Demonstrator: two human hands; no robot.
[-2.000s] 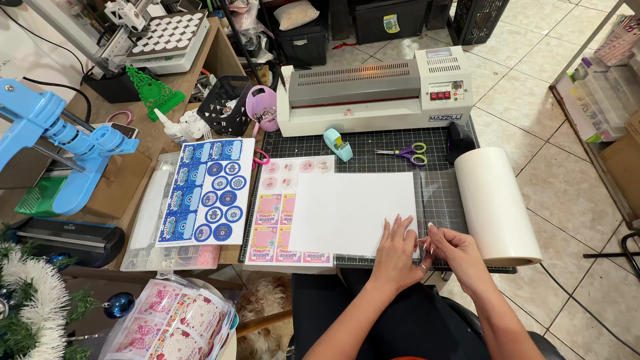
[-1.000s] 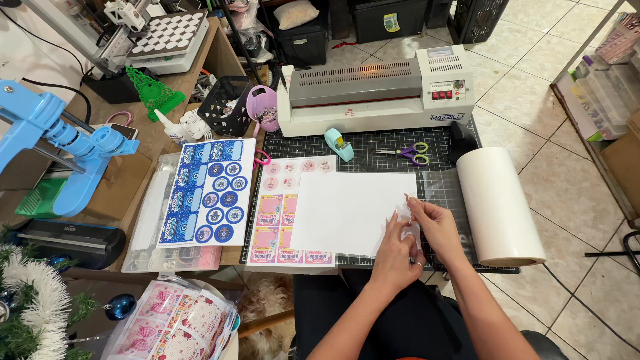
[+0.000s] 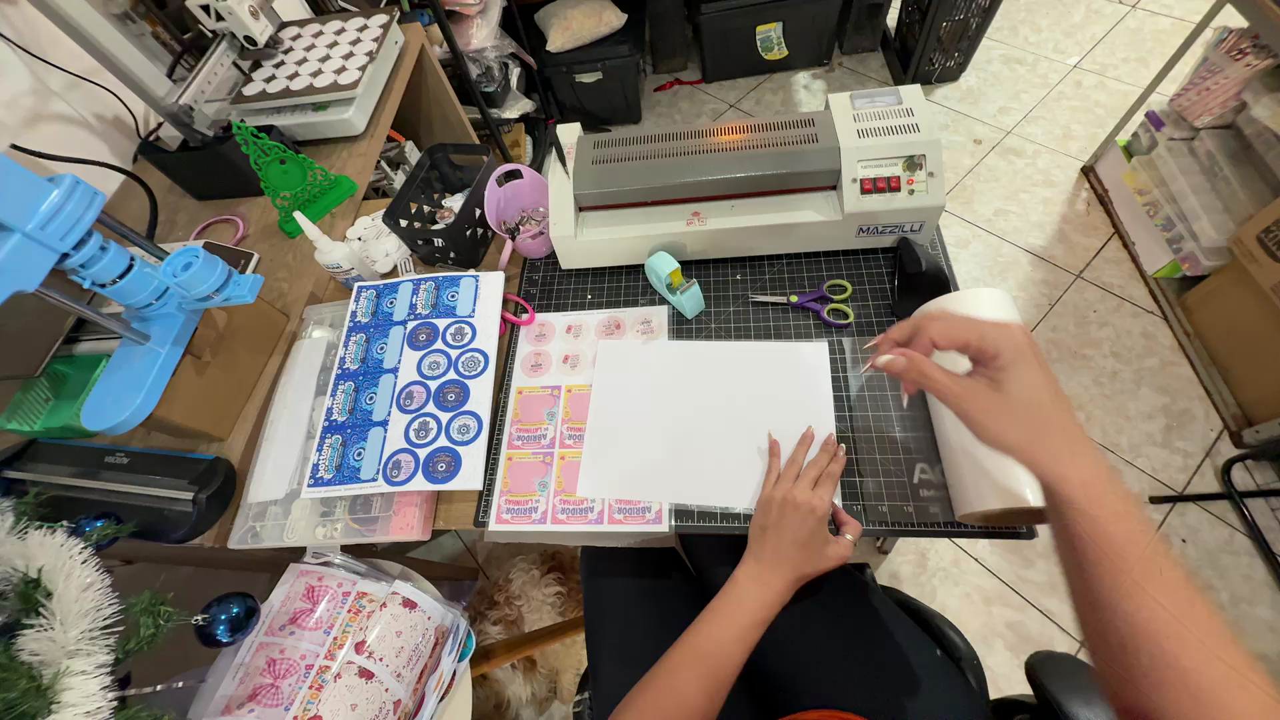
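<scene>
A blank white sheet [image 3: 700,420] lies on the black cutting mat [image 3: 740,305], overlapping a pink printed sticker sheet [image 3: 530,400]. My left hand [image 3: 800,500] rests flat on its lower right corner, fingers spread. Above the mat's right side hangs my right hand [image 3: 970,380], fingertips pinched together; whether something thin is between them I cannot tell. It partly hides the white roll [image 3: 990,470], from which clear film [image 3: 885,440] extends over the mat. Purple-and-green scissors [image 3: 820,300] and a mint tape dispenser [image 3: 675,285] lie beyond the sheet.
A laminator [image 3: 720,180] stands across the back of the mat. Blue printed sticker sheets [image 3: 410,380] lie on a plastic organizer box [image 3: 270,500] at left. A lilac cup [image 3: 520,215], a black basket [image 3: 440,200] and a light-blue press [image 3: 130,310] stand further left.
My right hand has lifted off the white sheet's right edge and moved right and away, in front of the roll. My left hand has flattened at the sheet's lower right corner.
</scene>
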